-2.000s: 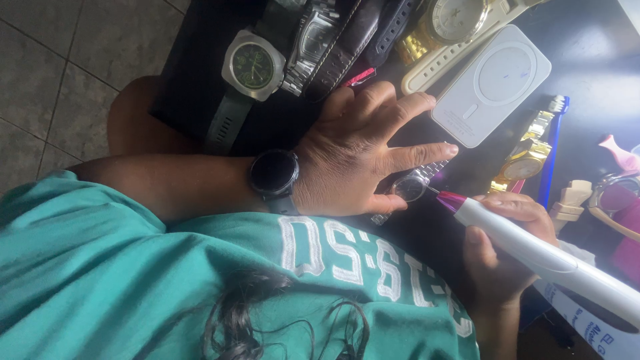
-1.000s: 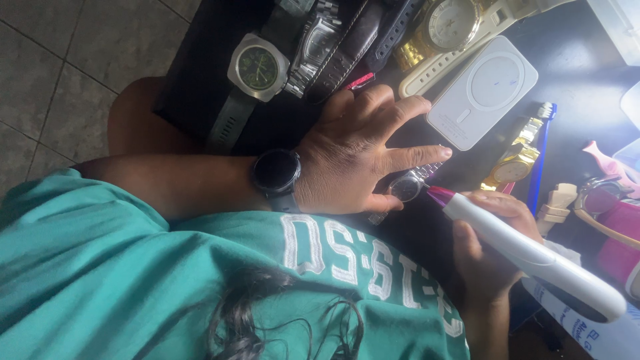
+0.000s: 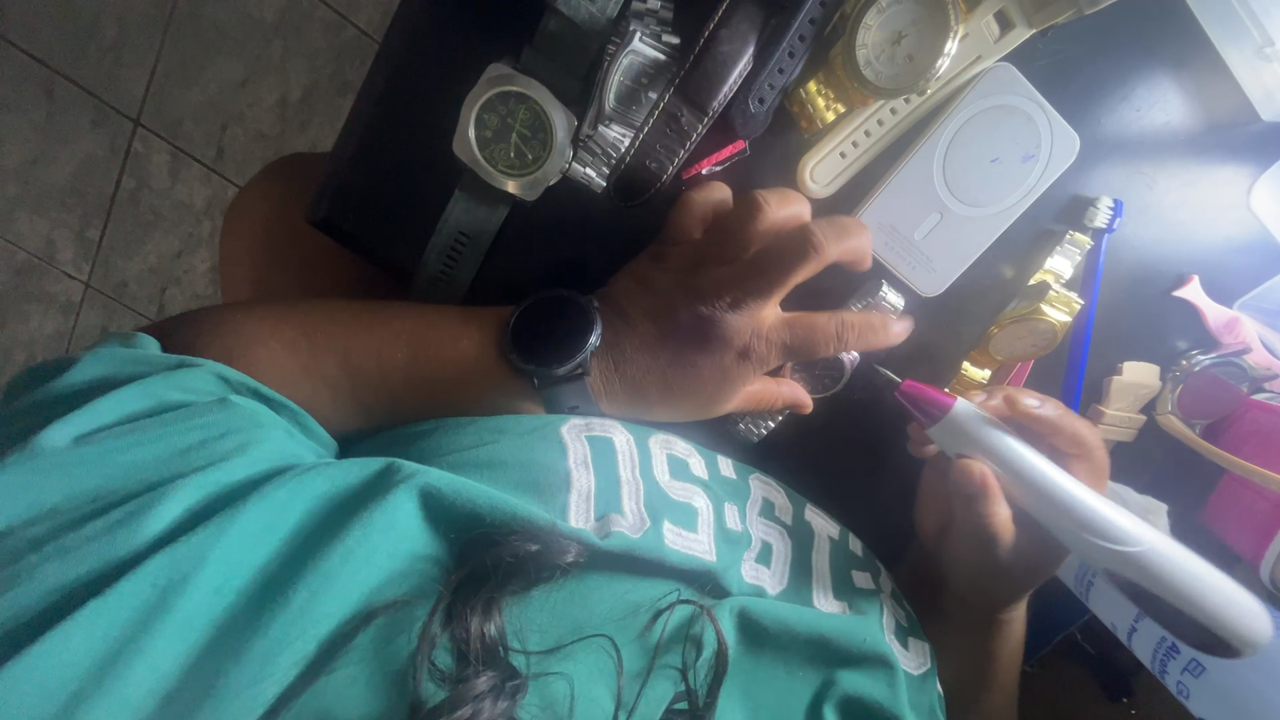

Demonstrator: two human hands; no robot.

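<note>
My left hand (image 3: 735,305), with a black smartwatch (image 3: 553,335) on its wrist, lies over a silver metal-band wristwatch (image 3: 825,374). Its thumb and index finger straddle the watch's round dark face and press it down; the other fingers are spread. My right hand (image 3: 1000,480) grips a white pen-shaped tool (image 3: 1080,510) with a magenta nose and a thin metal tip. That tip points at the watch from the right, a small gap away from its case. The far end of the tool reaches toward the lower right.
Several wristwatches lie above my left hand, among them a square-cased one (image 3: 516,131) and a large gold one (image 3: 903,45). A white magnetic power bank (image 3: 970,180) lies beside my fingers. Rightward are a gold watch (image 3: 1025,330), a blue toothbrush (image 3: 1088,310) and a labelled bottle or packet (image 3: 1150,630).
The tool's tip, which was at the watch's edge two seconds ago, now stands slightly apart from it. My left hand stays on the watch.
</note>
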